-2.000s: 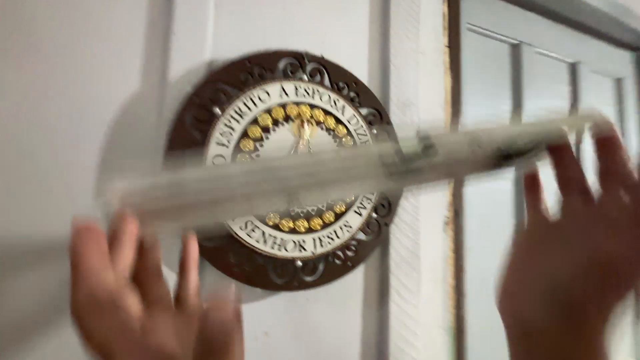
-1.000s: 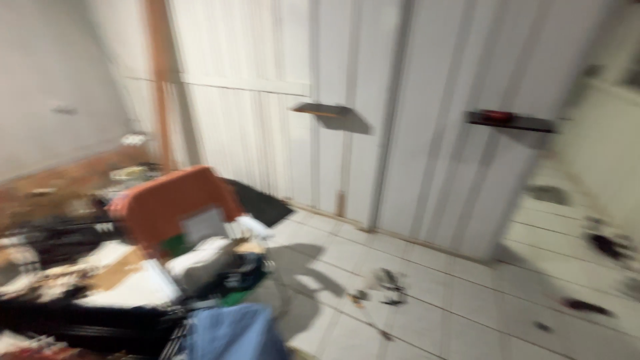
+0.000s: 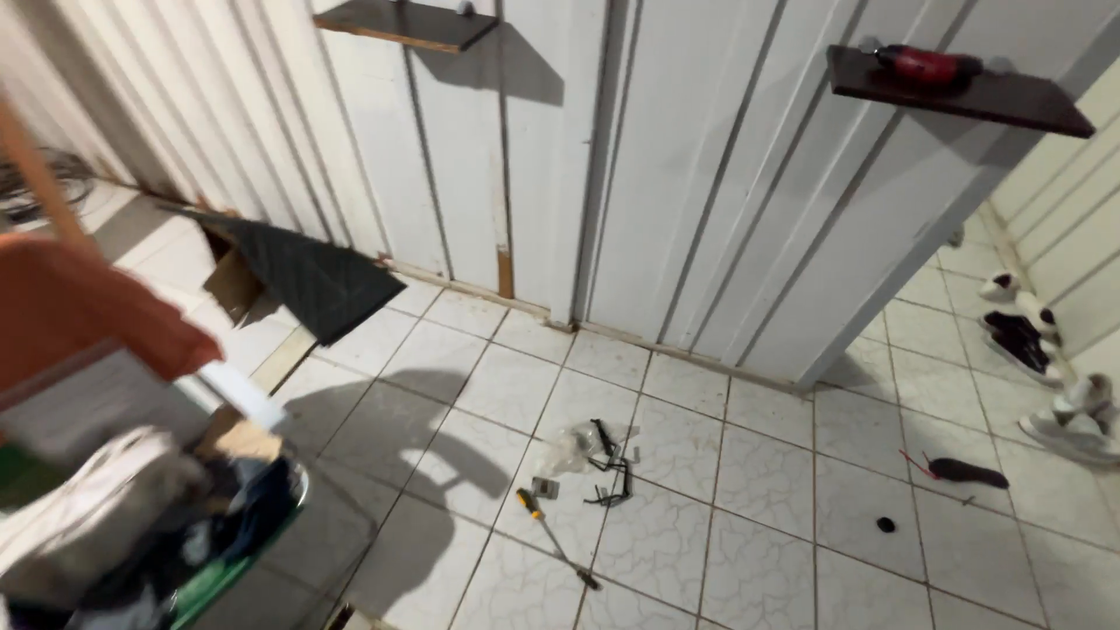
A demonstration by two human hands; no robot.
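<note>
Neither of my hands is in the head view. On the tiled floor lies a screwdriver (image 3: 553, 535) with a yellow and black handle. Just above it are a small grey piece (image 3: 544, 488), a clear plastic bag (image 3: 570, 448) and thin black brackets (image 3: 615, 464). A red and black cylindrical tool (image 3: 929, 67) rests on the dark wall shelf (image 3: 1019, 103) at the right. Another dark shelf (image 3: 407, 24) is fixed to the panelled wall at the upper left.
At left, a bin (image 3: 229, 560) holds clothes, beside an orange chair (image 3: 83, 302). A dark triangular panel (image 3: 306, 276) leans near the wall. Shoes (image 3: 1019, 343), a dark elongated thing (image 3: 967, 472) and a black disc (image 3: 885, 524) lie at right.
The view has swung from a round plaque down to the floor and wall shelves. Both hands, which held a long pale strip two seconds ago, have left the view.
</note>
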